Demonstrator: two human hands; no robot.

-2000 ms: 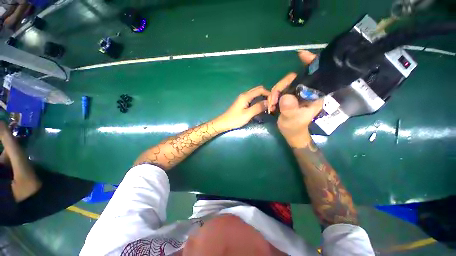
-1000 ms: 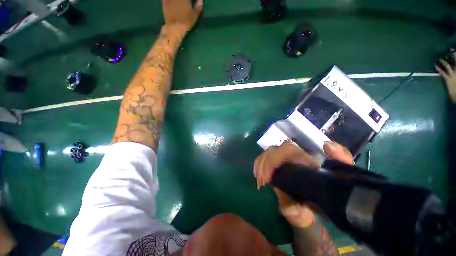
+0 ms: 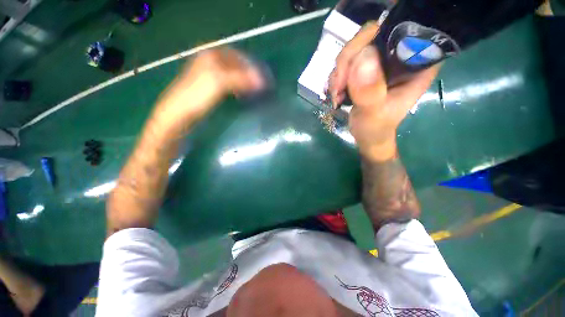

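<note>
My right hand (image 3: pixel 372 93) is closed around the black electric screwdriver (image 3: pixel 458 28), which has a blue-and-white round badge. Its fingertips are over the front edge of the white screw feeder (image 3: pixel 322 59), and the tool covers much of the feeder. A small pile of shiny screws (image 3: pixel 328 121) lies at the fingertips. My left hand (image 3: pixel 232 71) is blurred, left of the feeder near the white line. A dark blurred shape, perhaps a round unit, shows at its fingertips; I cannot tell whether it is held.
Round units stand beyond the white line, one with a purple light (image 3: pixel 141 11) and one with a silvery face (image 3: pixel 96 54). A cluster of small black parts (image 3: pixel 93 152) and a slim blue object (image 3: pixel 48 170) lie left. A thin dark rod (image 3: pixel 441 94) lies right. Another person's arm (image 3: pixel 21 288) shows lower left.
My left hand has come back from the far side of the bench. My right hand and the screwdriver have moved up and forward, now covering much of the feeder. The view has shifted.
</note>
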